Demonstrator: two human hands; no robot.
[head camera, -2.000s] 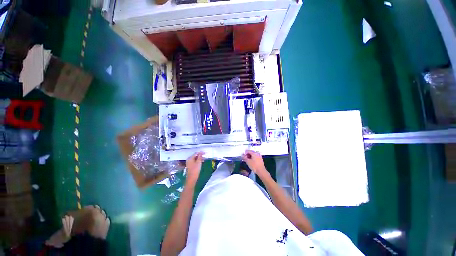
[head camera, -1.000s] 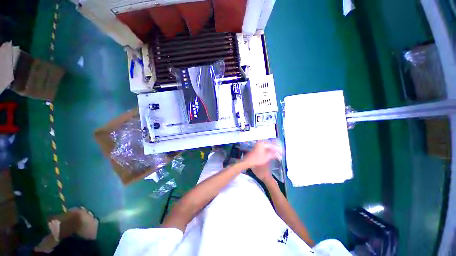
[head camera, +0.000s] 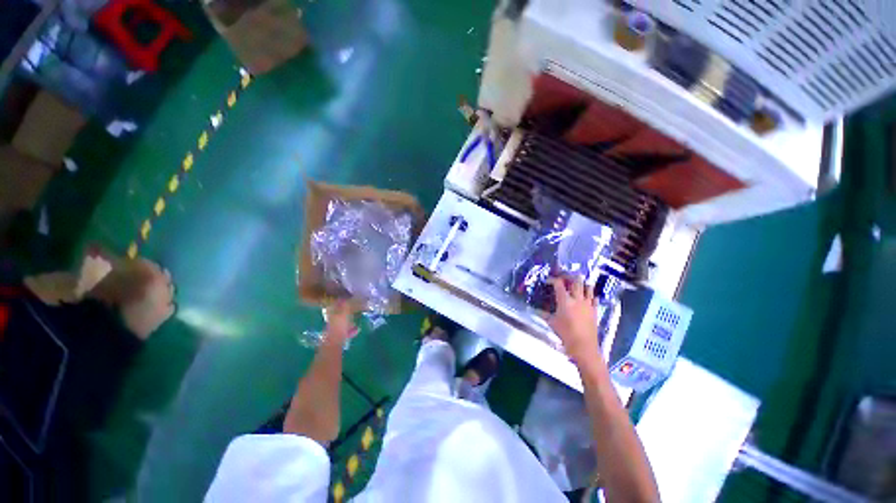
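Note:
A dark product box in clear film lies across the sealer bed and the edge of the roller conveyor. My right hand is on the near end of the box, fingers over it; I cannot tell if it grips. My left hand is low at the near edge of the scrap carton, which holds crumpled clear film scrap. Some film shows at my left fingers; whether they hold it is unclear. The sealing bar runs along the front of the bed.
The shrink tunnel with reddish-brown flaps stands behind the roller conveyor. A control box sits right of the bed. A white sheet stack is at lower right. Blue-handled pliers lie at the machine's left corner.
The view has turned left. My left hand has moved from the machine's right front to the scrap carton. My right hand has moved onto the film-wrapped box.

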